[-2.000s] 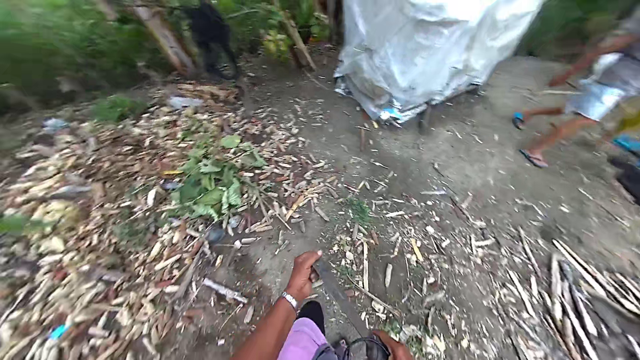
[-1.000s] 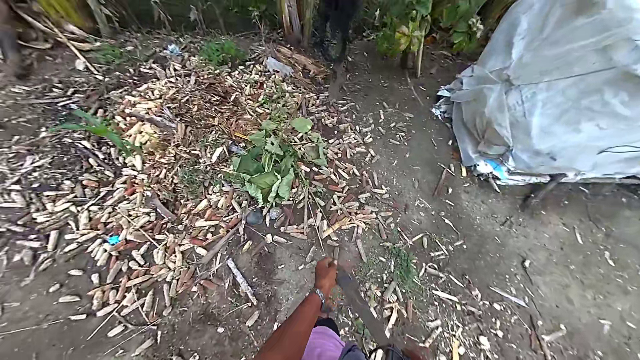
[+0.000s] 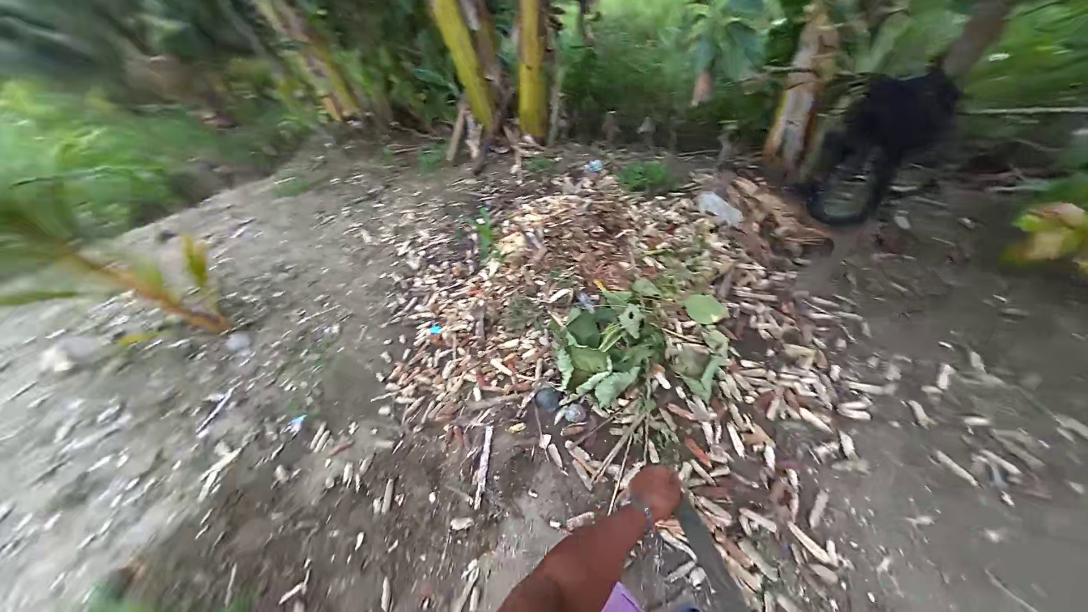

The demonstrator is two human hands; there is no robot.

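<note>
In the head view my left hand (image 3: 654,490), with a band at the wrist, is closed at the end of a long flat metal blade (image 3: 707,544), which looks like a machete's. From there the blade runs down to the bottom edge, where its other end is cut off. My right hand is out of view. Just beyond my left hand, a heap of green leafy cuttings (image 3: 616,344) lies on scattered corn cobs (image 3: 518,319), with thin stems trailing toward the hand.
Two round objects (image 3: 548,399) lie beside the leaves. A crumpled clear plastic piece (image 3: 719,209) rests farther back. Behind stand banana-like stems (image 3: 533,72) and a blurred black animal (image 3: 905,127). A leafy shoot (image 3: 170,302) is at left.
The view has swung left, so the pale sheet-covered pile and the other person seen earlier are out of frame. My right hand, visible two seconds ago at the blade's lower end, is out of view.
</note>
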